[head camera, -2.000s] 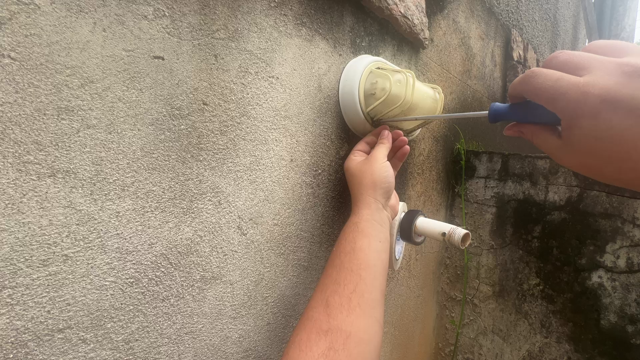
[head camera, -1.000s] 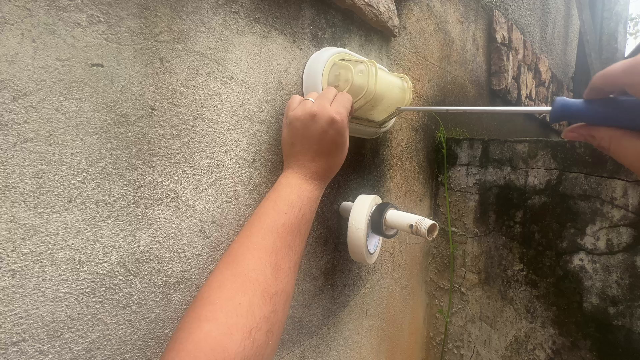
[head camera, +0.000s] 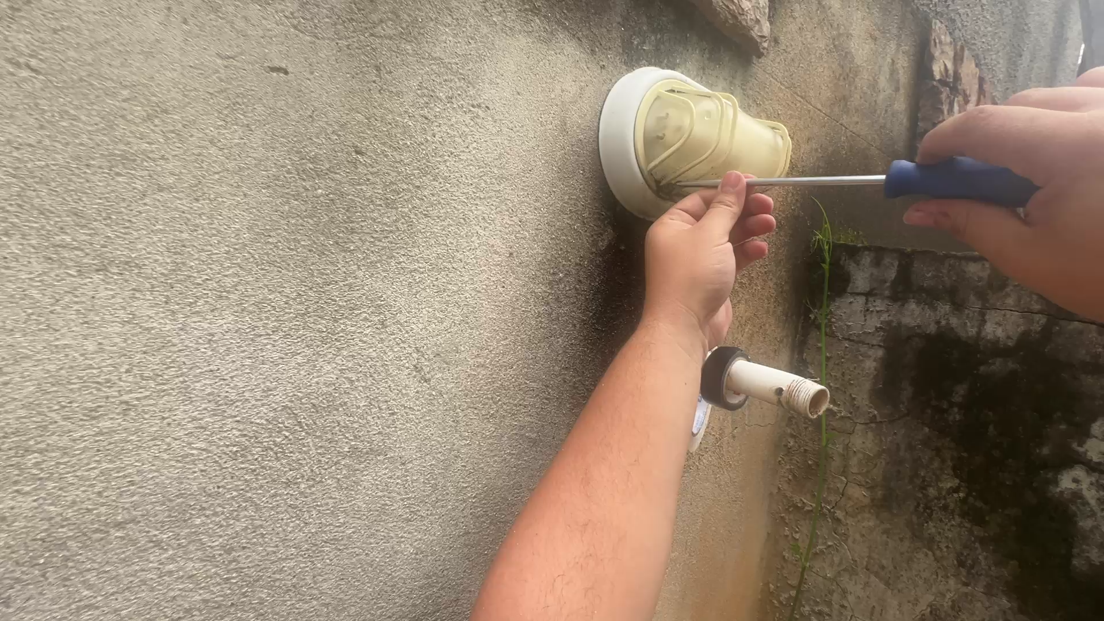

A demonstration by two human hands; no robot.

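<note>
A round wall light fixture with a white base (head camera: 628,147) and a yellowed, ribbed plastic cover (head camera: 711,134) is mounted on the rough wall. My right hand (head camera: 1026,172) grips the blue handle of a screwdriver (head camera: 914,179), whose metal shaft runs level to the lower edge of the cover. At that edge, my left hand (head camera: 703,237) pinches the shaft near its tip between thumb and index finger, the other fingers curled loosely. The tip meets the fixture low down, where the base and cover join; exactly what it touches is hard to see.
Below the fixture a white threaded pipe (head camera: 776,386) sticks out of the wall, with a black tape roll (head camera: 723,378) around it and a white roll (head camera: 700,424) partly hidden behind my forearm. A stained low wall (head camera: 975,414) and a thin green plant (head camera: 824,345) stand at right.
My left hand has left the side of the cover and now holds the screwdriver's shaft. The screwdriver's tip has moved from near the cover's outer end toward the base.
</note>
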